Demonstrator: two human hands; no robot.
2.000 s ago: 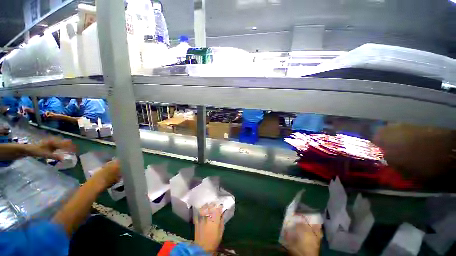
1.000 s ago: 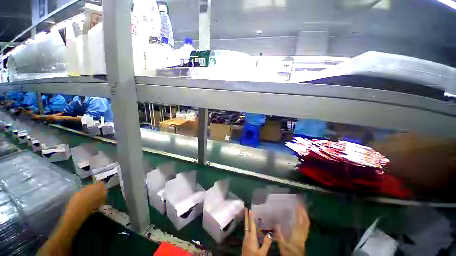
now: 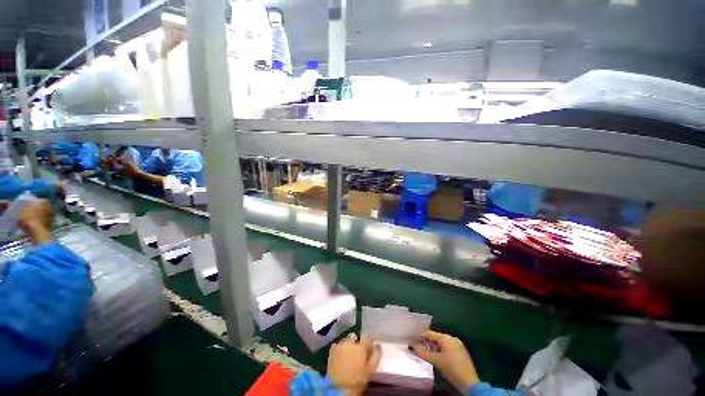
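Observation:
A white open box (image 3: pixel 398 370) stands at the bottom centre with its lid up. My left hand (image 3: pixel 353 363) holds its left side. My right hand (image 3: pixel 448 357) is at its right side, fingers on the upper edge. The box's inside is hard to make out. More white open boxes (image 3: pixel 325 305) stand in a row to the left on the green conveyor belt (image 3: pixel 402 286), each with a dark mark low on the front.
A grey post (image 3: pixel 224 178) and rail (image 3: pixel 464 147) cross in front. Clear trays (image 3: pixel 116 294) are stacked left, beside a neighbour's blue sleeve (image 3: pixel 46 302). A red sheet (image 3: pixel 270 379) lies at the near edge. Glossy red pieces (image 3: pixel 564 259) lie across the belt. White boxes (image 3: pixel 556 371) are at right.
The box between my hands is lower and slightly left, now seen with its top towards me. The view has shifted, moving the post right. The neighbour's arm has drawn back to the trays.

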